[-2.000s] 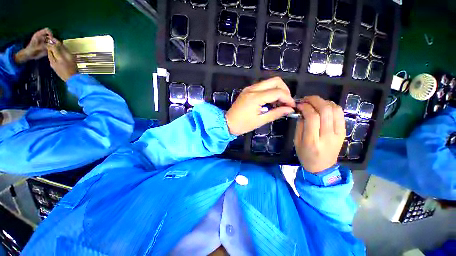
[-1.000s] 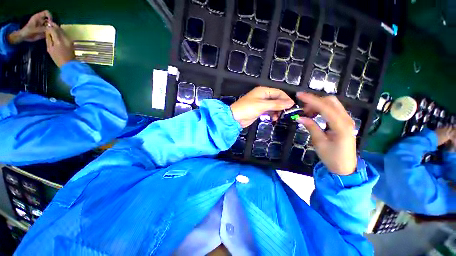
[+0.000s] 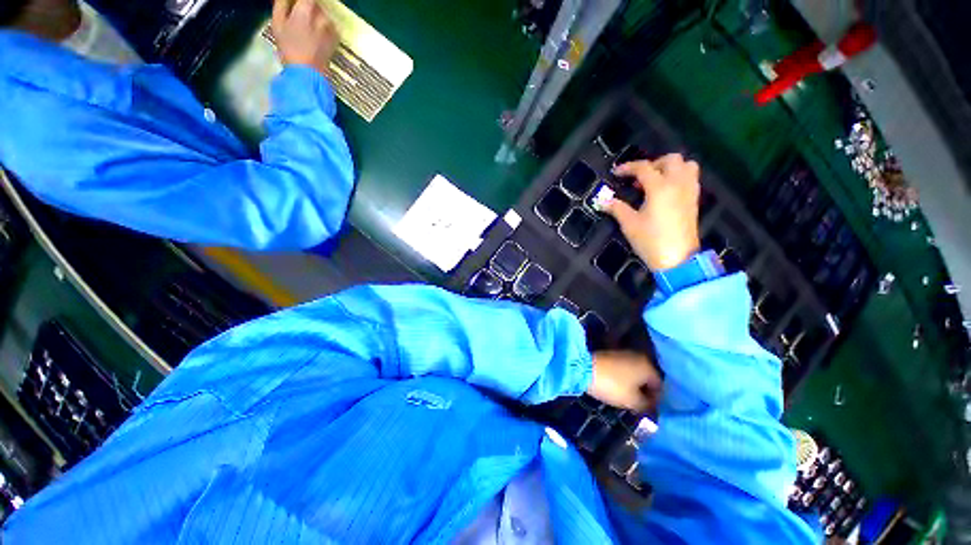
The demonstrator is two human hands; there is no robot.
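The black foam tray point(image 3: 509, 218) lies tilted in view, with square smartwatch units point(image 3: 578, 226) in its pockets. My right hand point(image 3: 660, 208) is over a far pocket at the tray's left end. Its thumb and index finger are on opposite sides of a watch unit point(image 3: 605, 198) with a white lit patch, level with the others there. My left hand point(image 3: 625, 381) is low over the near row, blurred and partly behind my right sleeve. Its fingertips are hidden, so I cannot tell if it holds anything. A small bright patch shows just below it.
A white paper slip point(image 3: 442, 224) lies at the tray's left edge. A neighbour's hand point(image 3: 306, 37) is by a cream record sheet point(image 3: 369, 66) on the left. A red tool point(image 3: 818, 64) and loose small parts point(image 3: 878, 170) are at the far bench. A cream disc point(image 3: 805, 451) is at right.
The view has turned and swung. My hands have parted: the right moved with the unit to the far left pocket, the left dropped to the near row. No green lit patch shows now.
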